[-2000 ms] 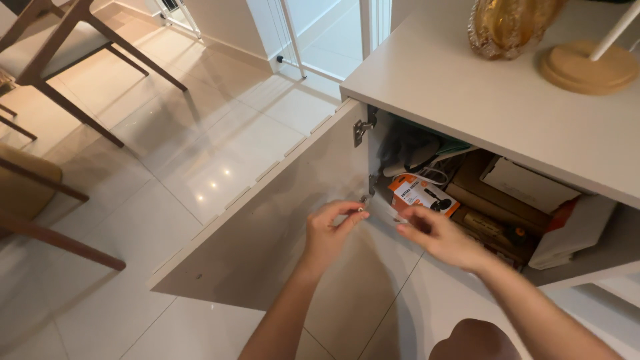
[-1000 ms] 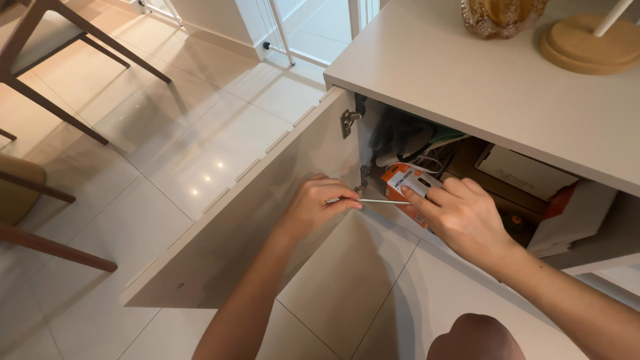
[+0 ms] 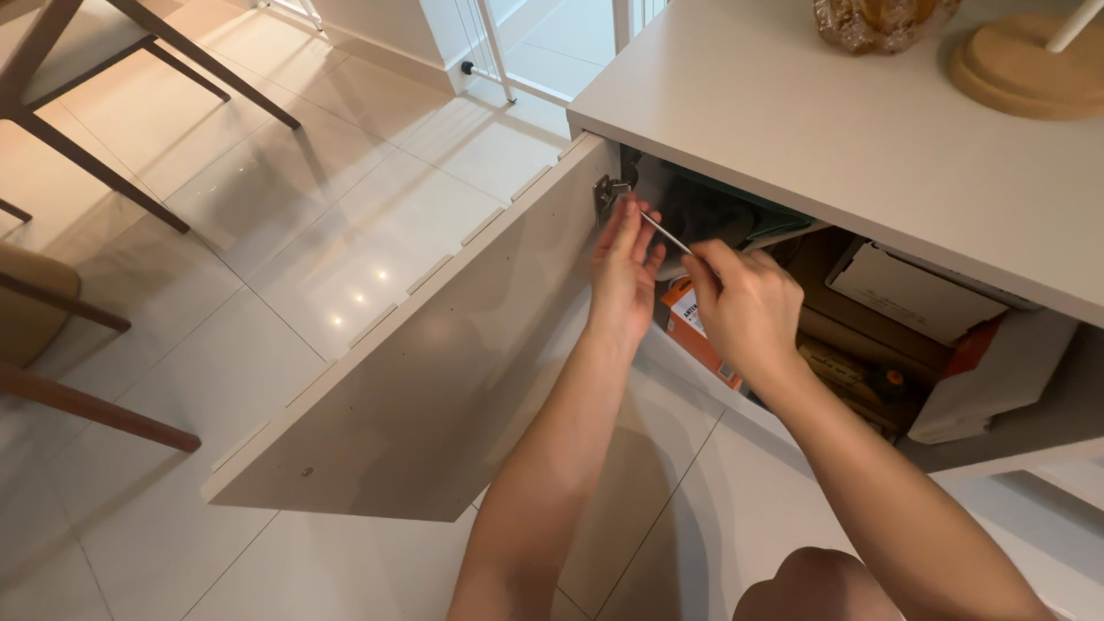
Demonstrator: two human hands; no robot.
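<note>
A thin metal rod, perhaps a screwdriver shaft (image 3: 666, 233), slants between my hands. My right hand (image 3: 749, 302) is closed around its lower right end, which hides any handle. The fingertips of my left hand (image 3: 630, 250) are at its upper left end, just below the metal cabinet hinge (image 3: 611, 191); whether they pinch the rod or something small there, I cannot tell. This hinge joins the open cabinet door (image 3: 448, 362) to the cabinet's side wall. Behind my right hand stands an orange and white box (image 3: 699, 336) inside the cabinet.
The cabinet top (image 3: 776, 129) bears an amber glass vase (image 3: 880, 21) and a round wooden base (image 3: 1026, 69). A cardboard box (image 3: 906, 328) and a white box (image 3: 918, 289) lie in the cabinet. A chair (image 3: 95, 159) and a white metal gate (image 3: 496, 52) stand farther off.
Both hands have risen from beside the lower part of the door's hinge side to the upper hinge. The rod, level between the hands one second ago, now slants up toward the hinge.
</note>
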